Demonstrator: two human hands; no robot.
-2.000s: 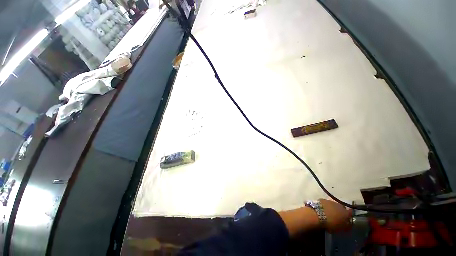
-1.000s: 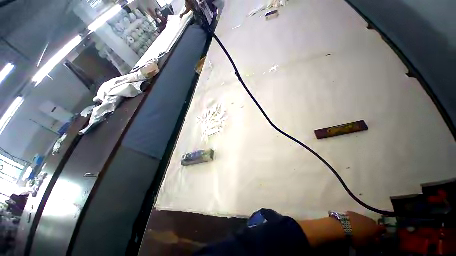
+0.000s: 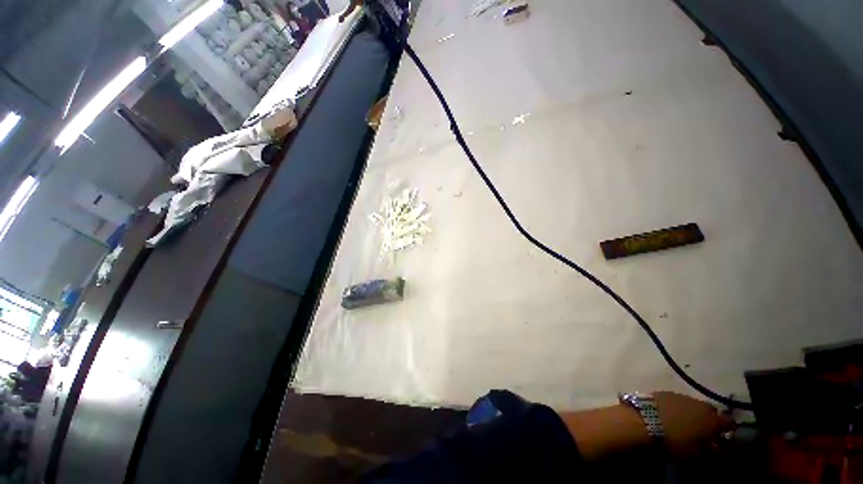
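Note:
The broad white fabric lay [image 3: 511,312] has a straight cut edge along its near side. My left hand [image 3: 689,425], with a metal watch and a dark sleeve, reaches in from the bottom and is closed at the silver part of the cutting machine [image 3: 804,454]. Its fingertips are dark and partly hidden. The machine's red and black body is cut off at the lower right corner. The black power cable [image 3: 577,272] runs across the lay to the machine. My right hand is not in view.
A dark bar weight [image 3: 653,241] and a grey-green block weight [image 3: 373,293] lie on the lay. White scraps [image 3: 401,222] are heaped behind the block. A small block [image 3: 516,13] lies at the far end. Another table with crumpled cloth [image 3: 213,165] stands left; a pale wall is right.
The view has turned left, so the lay, weights and machine sit further right in the picture. The scrap heap shows more clearly. My left hand stays at the machine.

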